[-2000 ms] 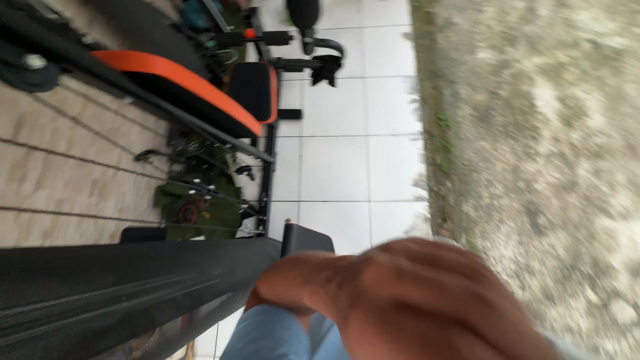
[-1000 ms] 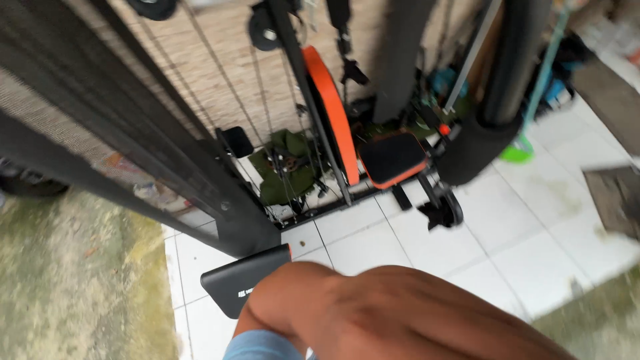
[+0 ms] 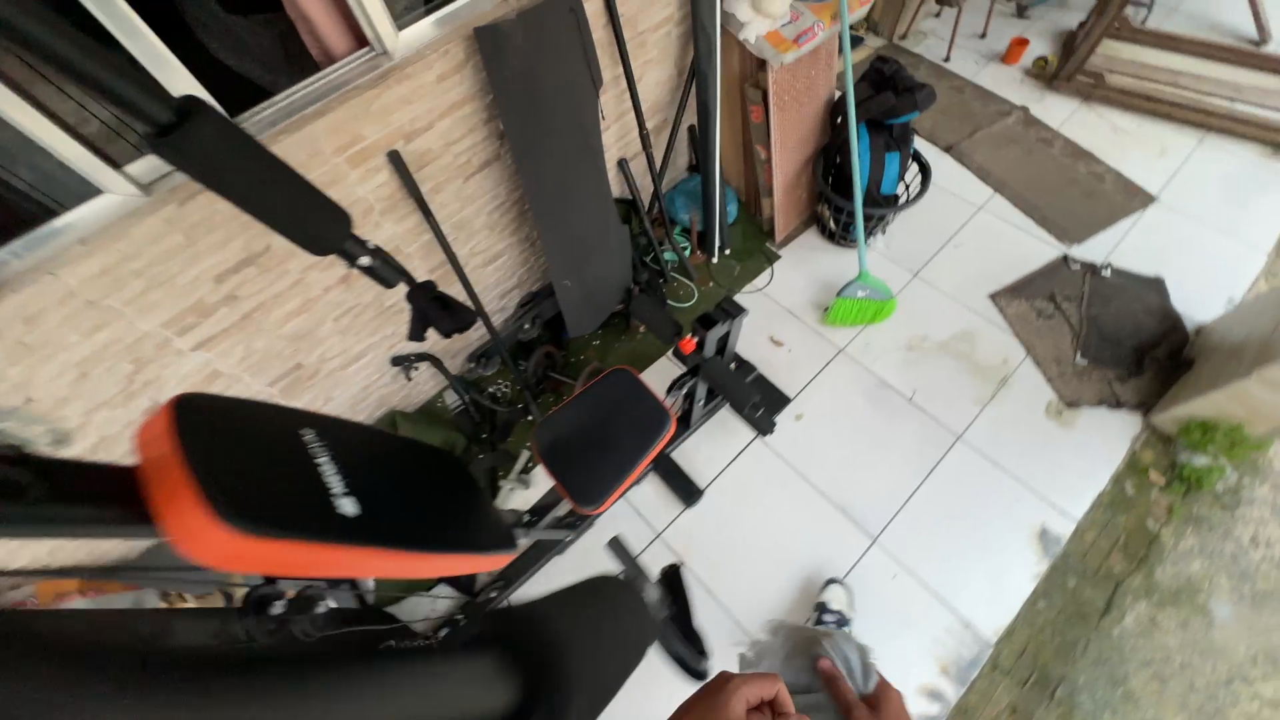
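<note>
At the bottom edge, my left hand [image 3: 735,697] has bent fingers; what lies inside it is hidden. Beside it my right hand [image 3: 865,695] shows only a few blurred fingers, against grey fabric [image 3: 808,655], perhaps a trouser leg. Whether it grips the fabric cannot be told. A black-and-white shoe [image 3: 832,603] is just above. Left of the hands stands a home gym machine, with a black seat pad [image 3: 606,438] edged in orange, a black backrest [image 3: 320,480] and a foam-covered bar [image 3: 255,180]. Neither hand visibly touches the machine.
A broom [image 3: 860,300] with green bristles stands on white tiles, near a black basket [image 3: 850,210] holding a bag. Dark mats [image 3: 1040,165] and a grey piece [image 3: 1100,330] lie farther right. A black board [image 3: 560,170] leans on the wall. Mossy concrete [image 3: 1130,600] borders the tiles.
The view has swung strongly. My hands, large and close together at the bottom in the earlier frames, now show smaller and side by side. The light blue cloth seen before is out of view.
</note>
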